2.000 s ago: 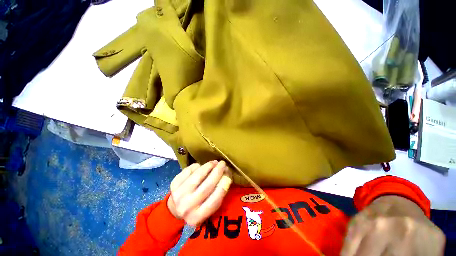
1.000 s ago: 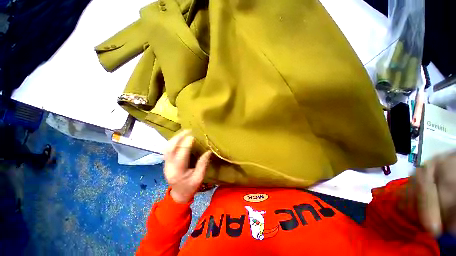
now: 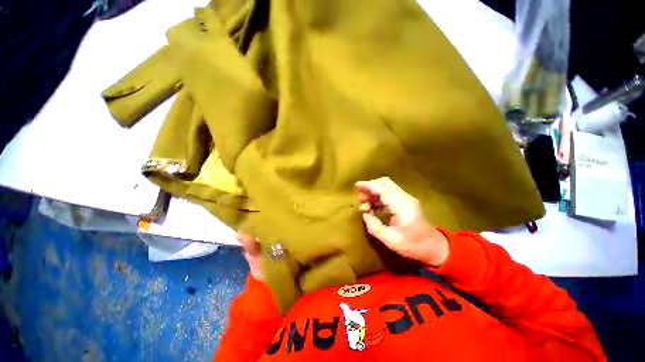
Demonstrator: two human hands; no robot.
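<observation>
The mustard-olive coat (image 3: 452,141) covers the middle of the table, its near edge against my red sweatshirt. My left hand (image 3: 251,256) is at the coat's near left edge, partly hidden under the cloth, which it holds beside a dark shiny button (image 3: 276,249). My right hand (image 3: 396,219) is over the coat with thumb and fingertips curled close together; a needle between them cannot be made out. A faint pale thread (image 3: 318,206) lies on the cloth left of the right fingertips. Yellow lining (image 3: 218,174) and glittery trim (image 3: 164,167) show at the left.
The white table (image 3: 64,134) extends left and right of the coat. At the right are a clear plastic bag (image 3: 537,78) with olive pieces, a black flat rectangle (image 3: 542,168), a pale printed box (image 3: 600,177) and a metal cylinder (image 3: 614,95). Blue floor (image 3: 92,290) shows lower left.
My right hand has come from the far right in to the coat's middle. My left hand has moved down and under the coat's edge. The long taut thread no longer shows.
</observation>
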